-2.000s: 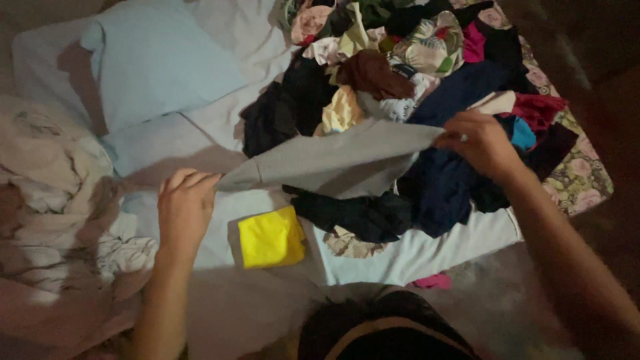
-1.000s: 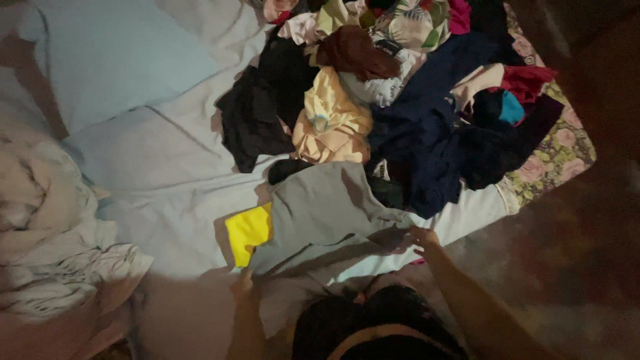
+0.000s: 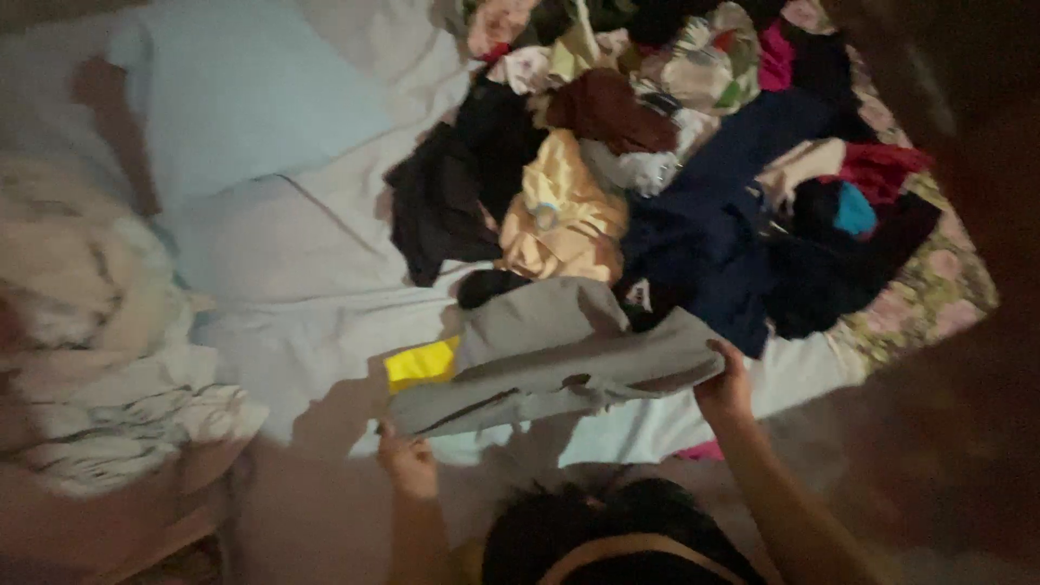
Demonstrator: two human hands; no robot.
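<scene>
A grey cloth garment point(image 3: 561, 366) is stretched between my two hands near the front edge of the mattress. My left hand point(image 3: 410, 461) pinches its lower left corner, and my right hand point(image 3: 725, 386) grips its right end. Part of the garment lies folded over against the clothes behind it. A folded yellow cloth point(image 3: 422, 364) shows from under its left side, partly covered. Just behind are a shiny peach-gold garment point(image 3: 569, 219) and a navy blue garment point(image 3: 707, 211).
Heaped clothes, among them a brown cloth point(image 3: 609, 110) and a black garment point(image 3: 447, 195), cover the mattress's right part. A light blue pillow point(image 3: 260, 89) lies at the back left, crumpled beige bedding point(image 3: 81, 268) at the left. The floral mattress edge point(image 3: 934, 284) is at right.
The grey garment, held stretched across the heap two seconds ago, has come down toward the front edge. It now partly covers the yellow cloth, and its near edge is lifted compared with one second ago.
</scene>
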